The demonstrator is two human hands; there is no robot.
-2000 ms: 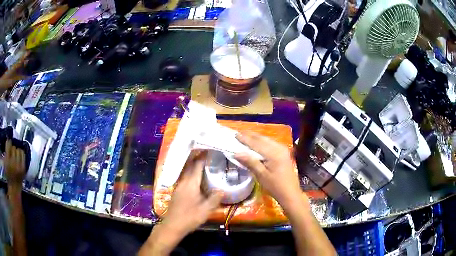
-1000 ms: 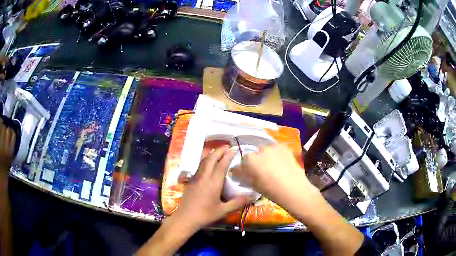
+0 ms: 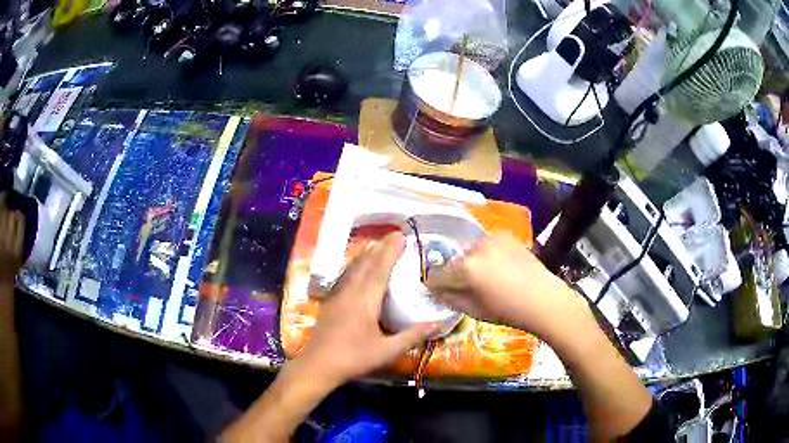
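A white plastic camera housing (image 3: 394,195) lies on the orange pad (image 3: 506,342), its arm at the back left and its round cup (image 3: 407,303) toward me. My left hand (image 3: 359,316) holds the cup's left and front side, fingers over the edge. My right hand (image 3: 484,281) is over the right of the cup with its fingers bent inside; whether it pinches a wire or a part is hidden. Thin wire leads (image 3: 413,238) run into the cup. More red, black and yellow leads (image 3: 424,368) hang at the front edge, ending in a small white connector.
A tub (image 3: 445,108) with a stick stands on cardboard (image 3: 381,130) behind the pad. A black electric screwdriver (image 3: 581,212) hangs at the right, before white trays (image 3: 653,285). A fan (image 3: 718,73) stands back right. Another person's hand (image 3: 13,238) is at the far left.
The housing has turned and been laid down on the pad. My right hand has moved from the housing's arm to inside the cup. The view has shifted, and the screwdriver shows more fully.
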